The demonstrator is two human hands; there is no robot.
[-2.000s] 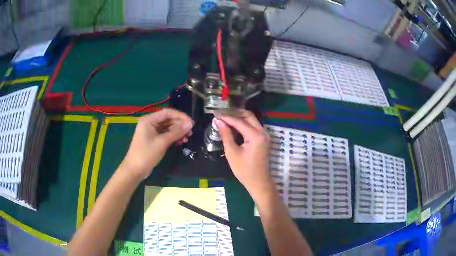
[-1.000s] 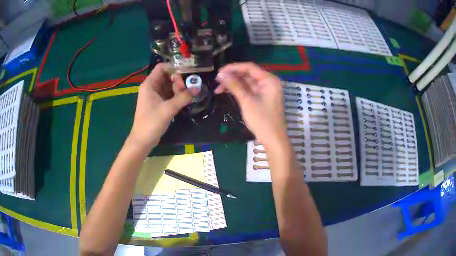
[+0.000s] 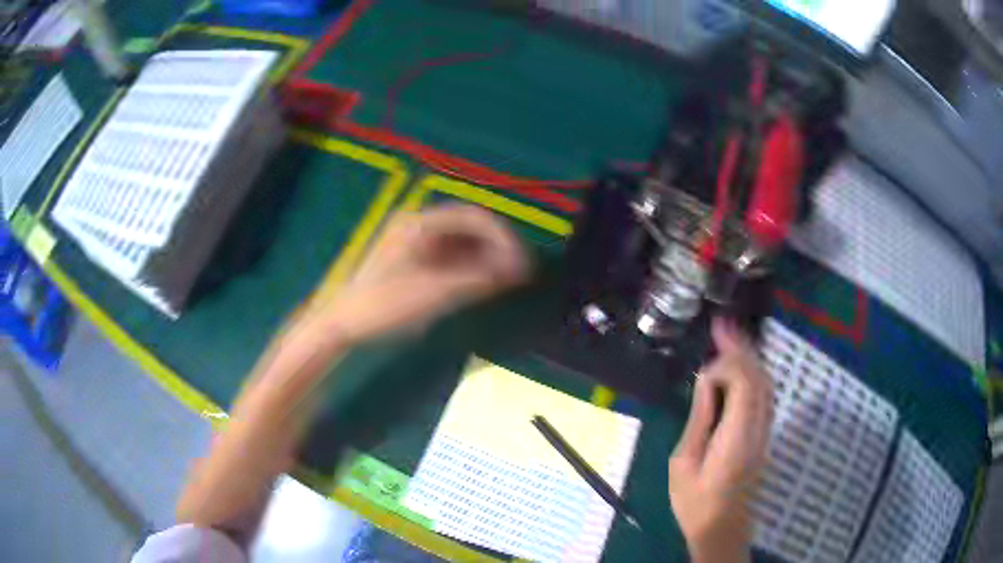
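The black test fixture [image 3: 704, 209] stands at the upper right, with its thick red toggle clamp handle [image 3: 776, 181] lowered at the front. My left hand [image 3: 440, 264] is blurred and over the mat, left of the fixture; its fingers are curled together, and I cannot tell whether they hold a small part. My right hand [image 3: 726, 429] is just below the fixture's right side, over the left edge of a parts tray [image 3: 825, 440], with the index finger raised near the metal nest [image 3: 669, 308]. Nothing shows clearly in it. Whether a part sits in the nest is not visible.
A tray stack [image 3: 165, 154] stands at the left. A record sheet [image 3: 506, 484] with a yellow paper [image 3: 550, 401] and a black pen [image 3: 583, 471] lies in front. More trays [image 3: 896, 253] lie behind at the right. A monitor [image 3: 836, 17] is at the top right.
The view has swung left. My left hand has moved left, away from the nest. My right hand has moved down beside the fixture. The red handle now shows lowered at the front.
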